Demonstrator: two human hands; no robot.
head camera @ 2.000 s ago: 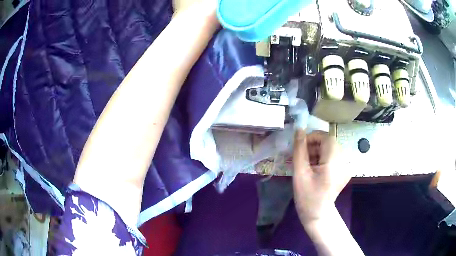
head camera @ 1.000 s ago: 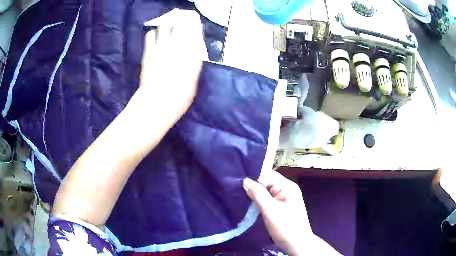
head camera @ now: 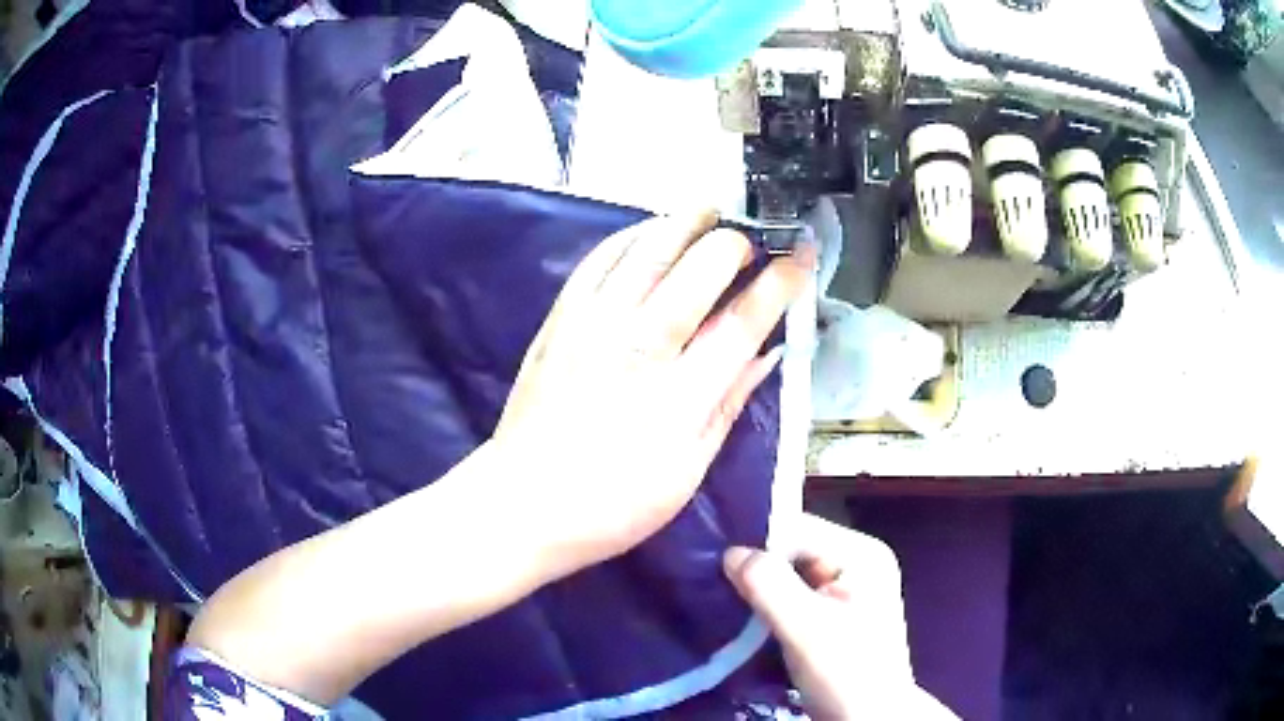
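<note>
A dark purple quilted panel (head camera: 423, 310) with a pale raw edge (head camera: 793, 437) lies left of the cream overlock machine (head camera: 972, 289). Its top right corner is at the presser foot area (head camera: 783, 233). My left hand (head camera: 648, 366) lies on the panel, fingertips at that corner beside the foot; the fingers are bent and partly hide the cloth. My right hand (head camera: 831, 592) pinches the pale edge lower down, near the front. Loose white waste strips (head camera: 873, 364) are heaped right of the foot.
Four cream tension dials (head camera: 1007, 197) stand on the machine front. A light-blue round object (head camera: 690, 26) is above the foot. A white lining piece (head camera: 486, 120) lies folded at the top. A yellow frame (head camera: 946, 380) borders the waste. More purple panels hang at the left.
My left hand has moved right and down, from the upper panel to the corner by the foot. My right hand still pinches the edge, slightly lower. The panel's corner now sits at the foot.
</note>
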